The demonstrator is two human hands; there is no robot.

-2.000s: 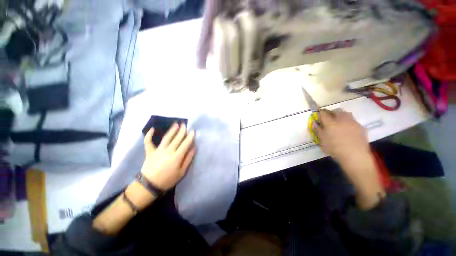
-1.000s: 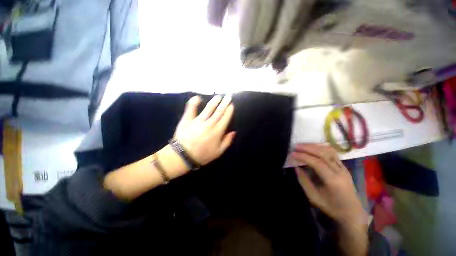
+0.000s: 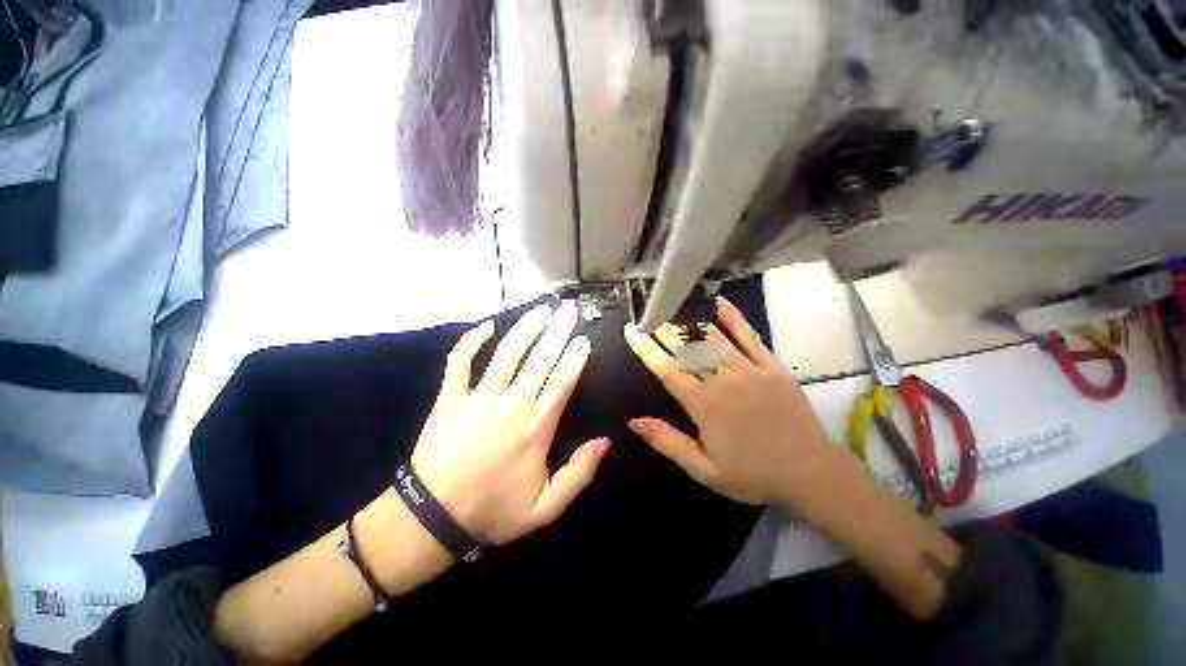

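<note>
A black fabric panel [image 3: 325,416] lies on the white table under the sewing machine head [image 3: 728,143]. A grey-blue edge of cloth shows beneath it at the lower left. My left hand [image 3: 507,442] lies flat on the panel, fingers spread, left of the presser foot [image 3: 605,306]. My right hand [image 3: 735,416] lies on the panel right of the foot, its fingertips close to the needle area. Neither hand grips anything. The panel's far edge runs under the foot. The needle tip is not clear.
Scissors with yellow and red handles [image 3: 936,442] lie right of my right hand. A second pair [image 3: 1090,364] lies farther right, partly under the machine. Grey-blue garment pieces [image 3: 117,260] are piled at left. A mauve-grey thread bundle [image 3: 446,117] hangs at the machine's left end.
The scissors were let go at right. The black panel now covers the grey-blue piece and has moved under the presser foot. My right hand has moved left onto the panel; the view is closer to the machine.
</note>
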